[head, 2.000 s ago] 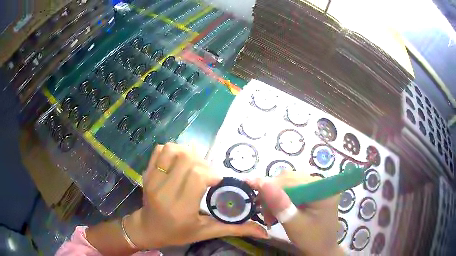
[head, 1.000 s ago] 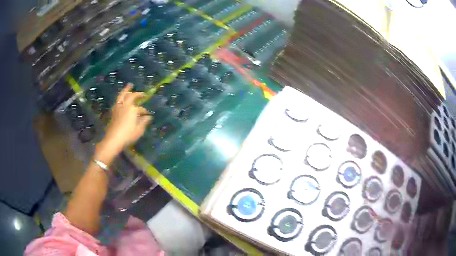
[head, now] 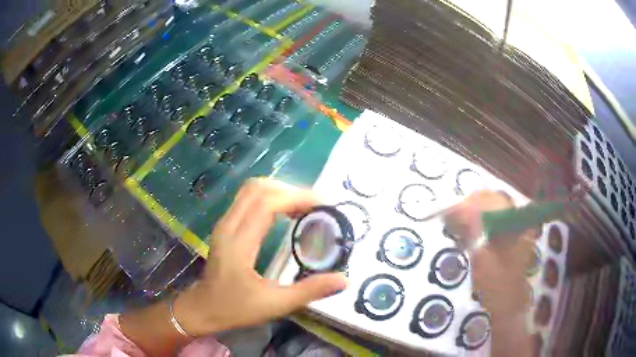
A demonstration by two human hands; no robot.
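Note:
My left hand [head: 254,268] holds a round black-rimmed disc [head: 321,241], likely a speaker driver, between thumb and fingers over the left edge of the white-faced packing tray [head: 382,200]. The disc's pale ring faces up. My right hand [head: 488,237] is blurred over the tray's right half and holds a green-handled tool [head: 524,215], its thin tip pointing left. The right hand and forearm hide part of the tray. Rows of similar discs sit in the tray's round pockets, some with a bluish centre.
A clear blister tray [head: 233,143] with dark round parts lies on the green mat [head: 167,202] at left. Stacked loaded trays [head: 77,63] stand at far left. A tall stack of cardboard sheets [head: 467,90] stands behind the white tray. White-topped trays with dark holes [head: 608,174] are at right.
One second ago my left hand was empty over the blister tray; now it is back at the white tray, holding a disc. My right hand and the green tool have come into view.

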